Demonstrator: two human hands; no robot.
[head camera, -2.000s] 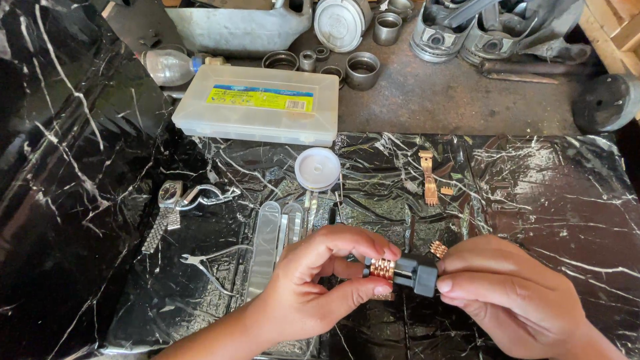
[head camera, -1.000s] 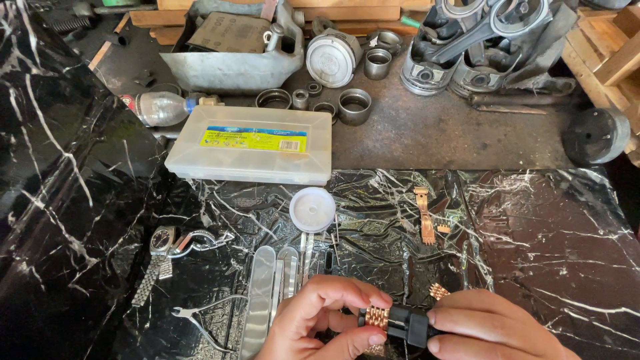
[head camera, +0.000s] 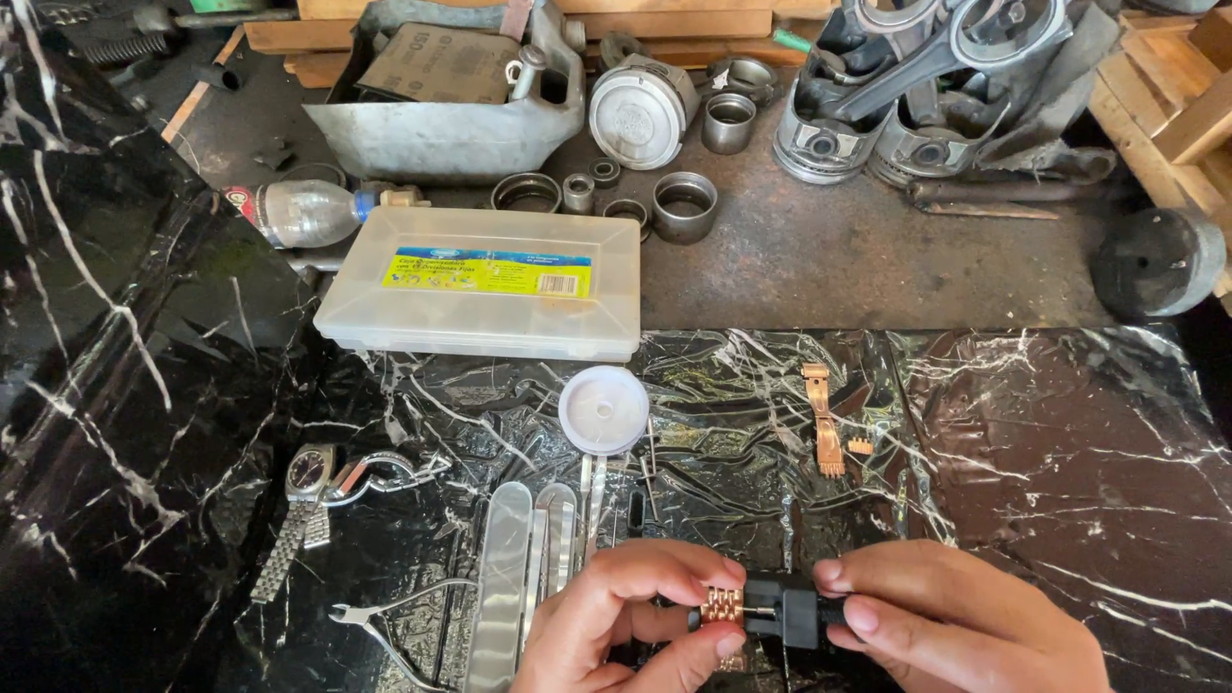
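Note:
My left hand (head camera: 640, 616) pinches a rose-gold metal watch band piece (head camera: 722, 606) seated in a black watch-link remover (head camera: 791, 611). My right hand (head camera: 948, 616) grips the black screw end of that tool, whose thin metal pin points at the links. Above my right hand lie a rose-gold folding clasp (head camera: 824, 423) and a small loose link (head camera: 859, 447). A round white plastic container (head camera: 603, 410) sits above my left hand. Cuticle-type nippers (head camera: 390, 626) and several clear-sleeved tools (head camera: 505, 577) rest to the left. A silver wristwatch (head camera: 308, 476) with a metal band lies farther left.
A translucent organizer box (head camera: 481, 332) stands at the back of the black marble-patterned sheet. Behind it are a plastic bottle (head camera: 313, 214), a cut grey container (head camera: 452, 144), metal rings (head camera: 685, 207), engine pistons (head camera: 828, 135) with connecting rods, and a dark round part (head camera: 1155, 265) at right.
Both hands still hold the link remover and band piece. The tool looks more level than two seconds ago. The view has shifted, showing more of the back of the bench.

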